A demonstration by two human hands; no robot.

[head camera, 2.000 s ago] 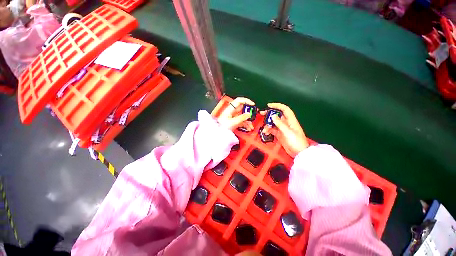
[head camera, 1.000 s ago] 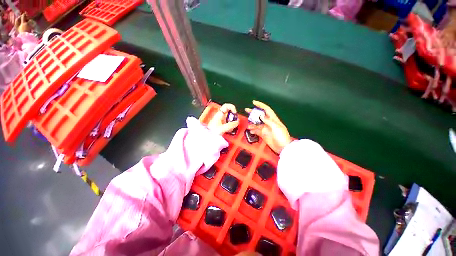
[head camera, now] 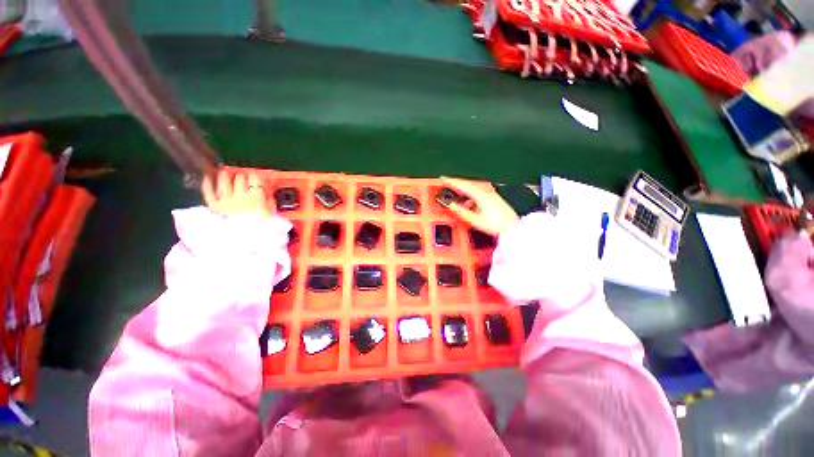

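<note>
The orange-red compartment tray (head camera: 389, 303) lies squarely in front of me, with black watch bodies in its pockets. Those in the far row, such as this watch body (head camera: 370, 197), lie back-up with round centres; the nearer ones show dark or glossy faces. My left hand (head camera: 237, 194) is at the tray's far left corner, fingers pointing away from me; what is under it is hidden. My right hand (head camera: 485, 209) is over the far right part, its fingertips at a watch body (head camera: 450, 198) in a far-row pocket; whether it grips it is unclear.
A metal post (head camera: 156, 103) stands at the tray's far left corner. Stacked trays (head camera: 40, 259) are at left. At right are a record sheet (head camera: 578, 234), pen (head camera: 604, 234) and calculator (head camera: 654, 214). A loose paper slip (head camera: 581, 114) and strap trays (head camera: 553, 36) lie beyond. A person's sleeve (head camera: 794, 277) is at far right.
My view has turned right and the tray now appears squarer. The two watch bodies held up between my fingers are no longer seen raised. My hands have moved apart to the tray's far corners.
</note>
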